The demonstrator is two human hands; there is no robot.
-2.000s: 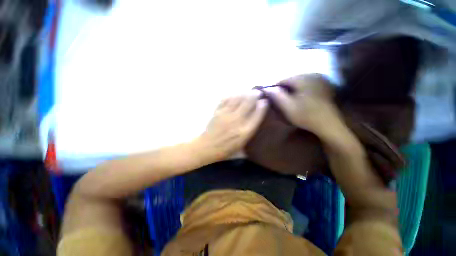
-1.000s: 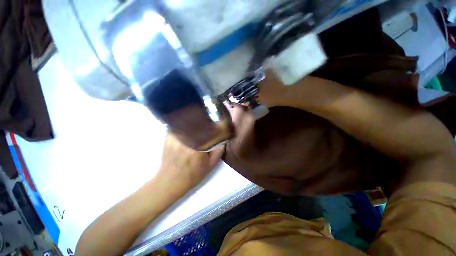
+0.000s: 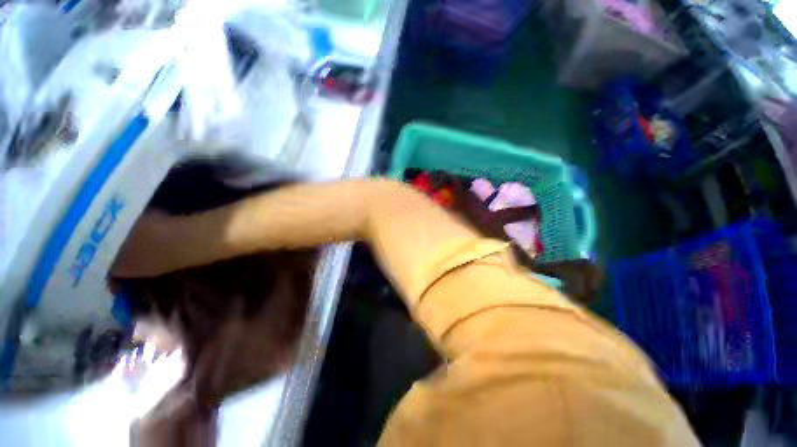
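The white sewing machine head [image 3: 92, 236], with a blue stripe and "JACK" lettering, stands at the left. Dark brown cloth [image 3: 262, 306] lies beside it, partly under my right arm and blurred. My right forearm reaches left across the cloth. My right hand [image 3: 135, 249] is at the machine head, its fingers hidden or blurred, so its grip cannot be told. A blurred skin-brown shape at the lower left may be my left hand [image 3: 175, 419]; its fingers and grip cannot be made out. The needle area is too blurred to read.
The pale table edge [image 3: 315, 349] runs down right of the cloth. A green mesh basket [image 3: 489, 153] beyond it holds red, pink and brown pieces. A blue basket [image 3: 682, 306] stands farther right. A small dark and red item [image 3: 345, 83] lies on the table at the top.
The view has swung right, so the machine head now shows at the left and the green basket is in view. My right arm now reaches left over the cloth; my left forearm is no longer clearly visible.
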